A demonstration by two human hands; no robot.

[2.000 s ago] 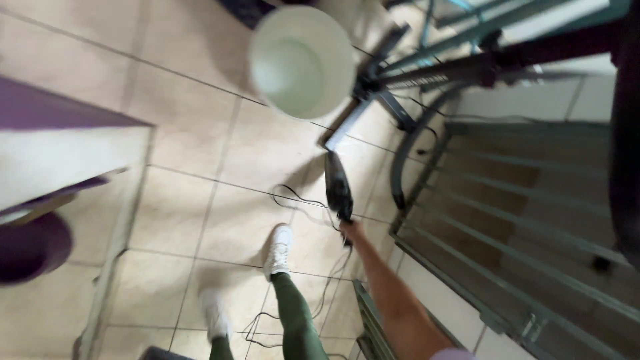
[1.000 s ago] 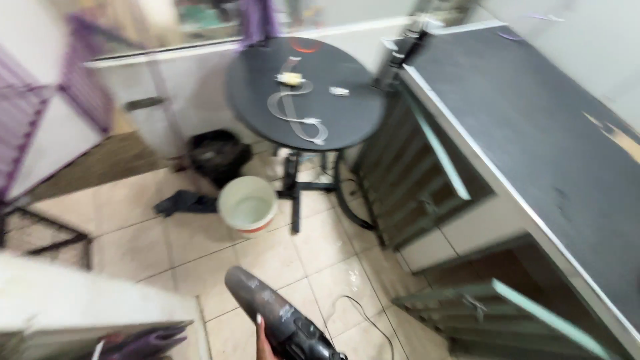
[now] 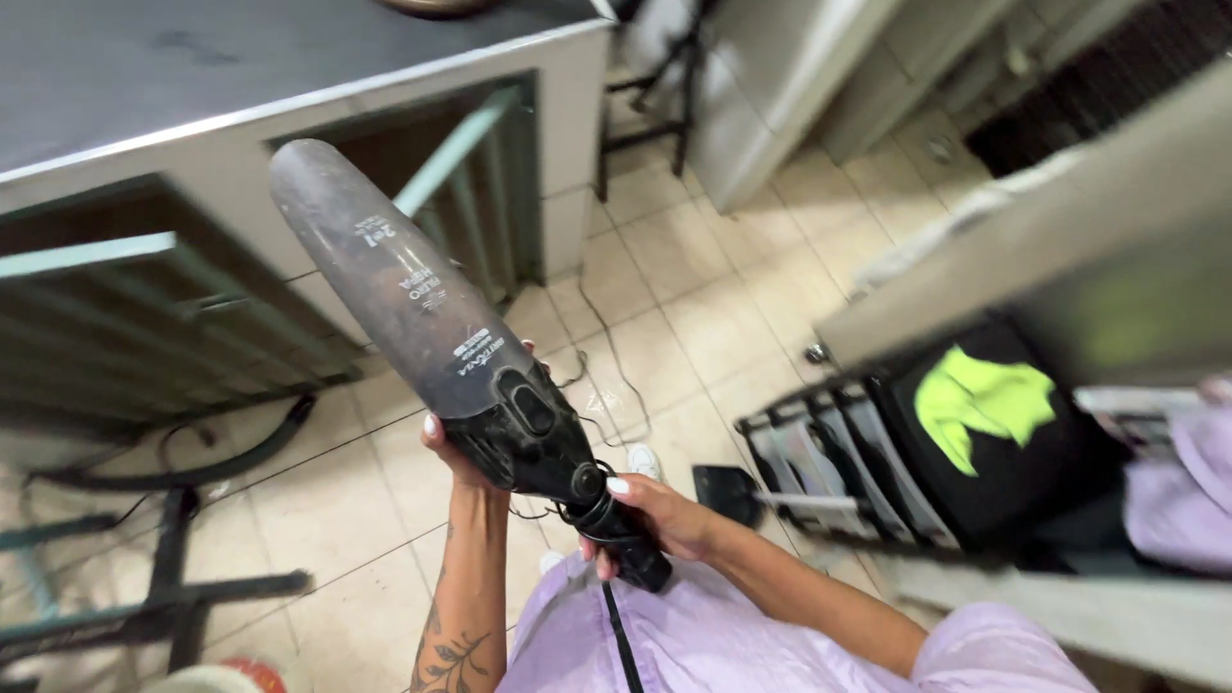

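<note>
A black handheld vacuum cleaner with a smoky clear dust container (image 3: pixel 414 298) lies slanted across the view, its rounded container end toward the upper left. My left hand (image 3: pixel 467 457) holds the black motor body from its left side, and some of its fingertips show at the far side. Around the narrow black handle (image 3: pixel 626 544) closes my right hand (image 3: pixel 659 520), thumb near the round joint. A thin black power cord (image 3: pixel 616 361) is partly wrapped by the handle and trails over the tiled floor.
A dark countertop (image 3: pixel 241 58) with green slatted doors (image 3: pixel 173 318) below stands at upper left. Black table legs (image 3: pixel 173 577) and a bucket (image 3: pixel 207 679) are at lower left. A dustpan (image 3: pixel 727 493) and a black rack with a neon-yellow cloth (image 3: pixel 982 399) are at right.
The view has swung to the counter and doorway. The vacuum, held low by one hand before, is now raised close in front of me with both hands on it.
</note>
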